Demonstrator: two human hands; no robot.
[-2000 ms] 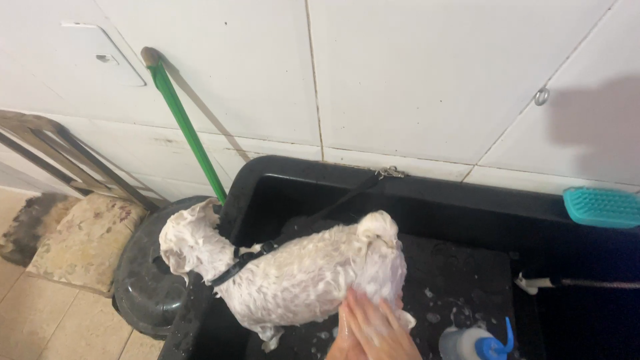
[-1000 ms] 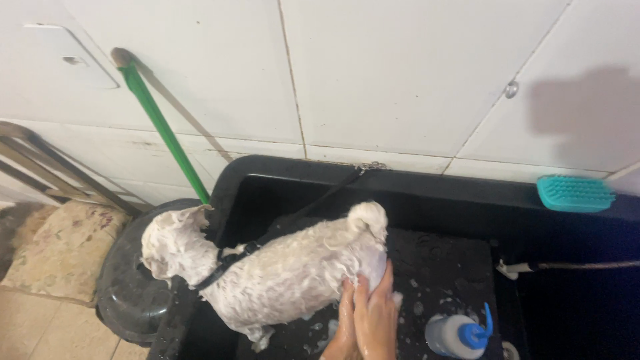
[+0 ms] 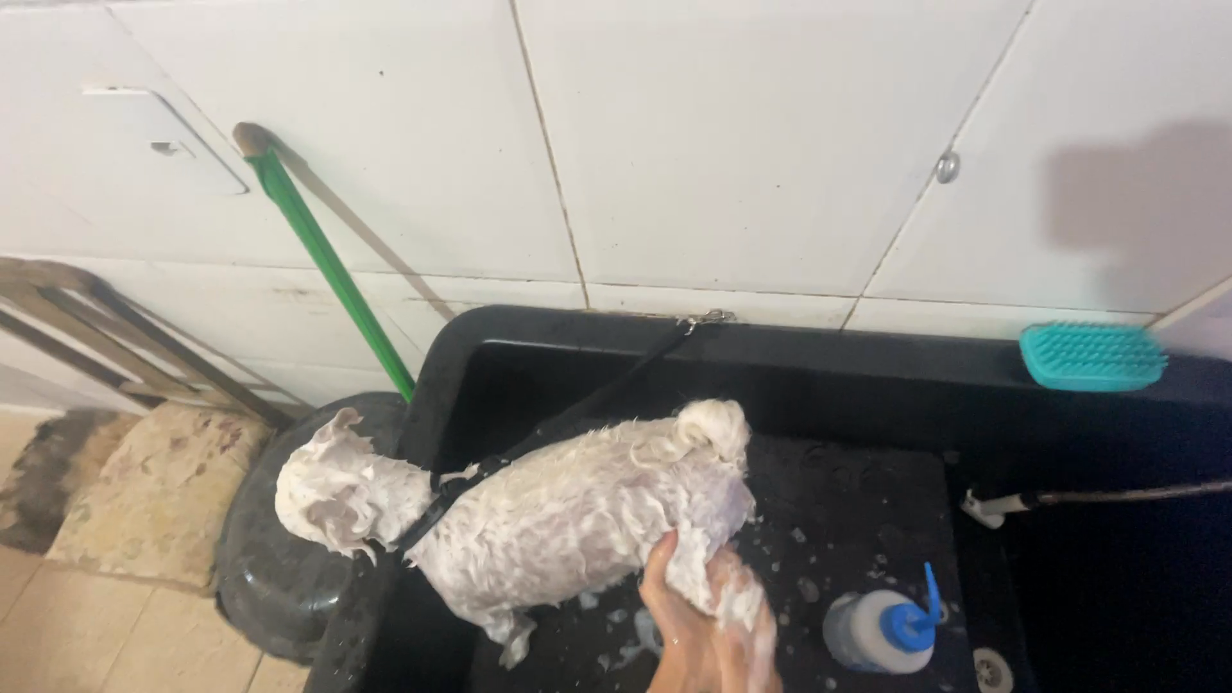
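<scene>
A wet, lathered white dog (image 3: 568, 510) stands in a black tub (image 3: 443, 361), its head over the left rim. A black strap (image 3: 597, 395) runs from its neck to a metal clip on the back rim. My left hand (image 3: 674, 606) and my right hand (image 3: 746, 616) are close together around the dog's foamy hind leg (image 3: 690, 575), which shows between them; foam covers part of the right hand's fingers. To their right stands a squeeze bottle (image 3: 871, 630) with a blue spout.
A teal bristle brush (image 3: 1092, 356) lies on the tub's back rim. A hose with a white end (image 3: 996, 505) is at the right, above a drain (image 3: 991, 671). Left of the tub are a black lidded container (image 3: 289, 568), a green pole (image 3: 327, 260) and a cushioned chair (image 3: 159, 491).
My hands have moved from the dog's rump and rear down to its hind leg. The dog stands in much the same place, and its head is turned a little differently.
</scene>
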